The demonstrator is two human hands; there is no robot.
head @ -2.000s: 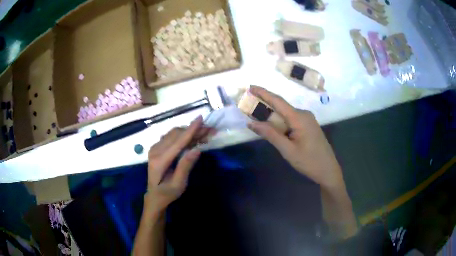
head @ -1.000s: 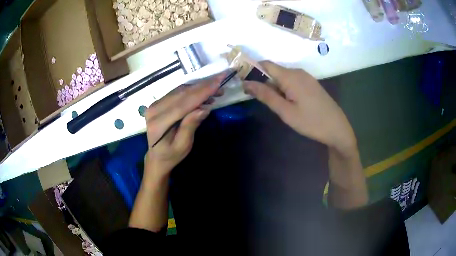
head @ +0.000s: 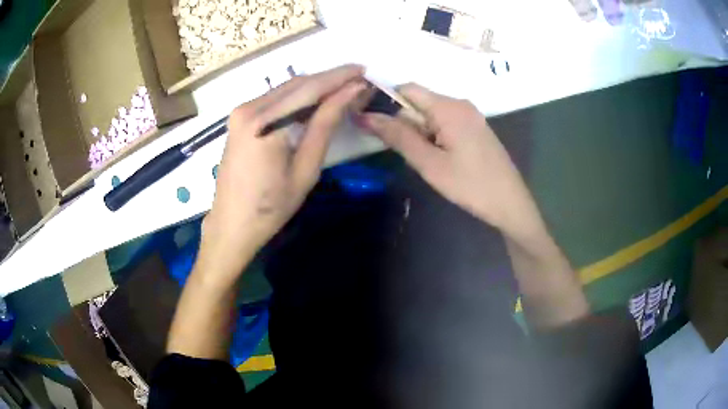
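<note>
My right hand (head: 467, 152) holds a beige housing (head: 411, 109) at the bench edge, now tilted so that a thin side and a dark area show. My left hand (head: 275, 152) holds dark tweezers (head: 289, 121), and its fingertips meet the housing near its upper end. The tweezer tips are hidden by the fingers. A hammer (head: 148, 176) lies behind my left hand, its black grip in view and its head mostly covered. Another beige housing with a dark square (head: 438, 21) lies on the white surface beyond my right hand.
Cardboard trays (head: 148, 60) stand at the upper left, with beige caps (head: 239, 30), pink caps (head: 124, 129) and black dots. Green dots (head: 183, 194) lie by the hammer grip. Clear plastic (head: 686, 28) is at the upper right. A carton (head: 89, 351) stands below left.
My left hand has moved up and over the hammer, closer to my right hand. The held housing has turned, so its dark square no longer faces up. The view has shifted across the bench.
</note>
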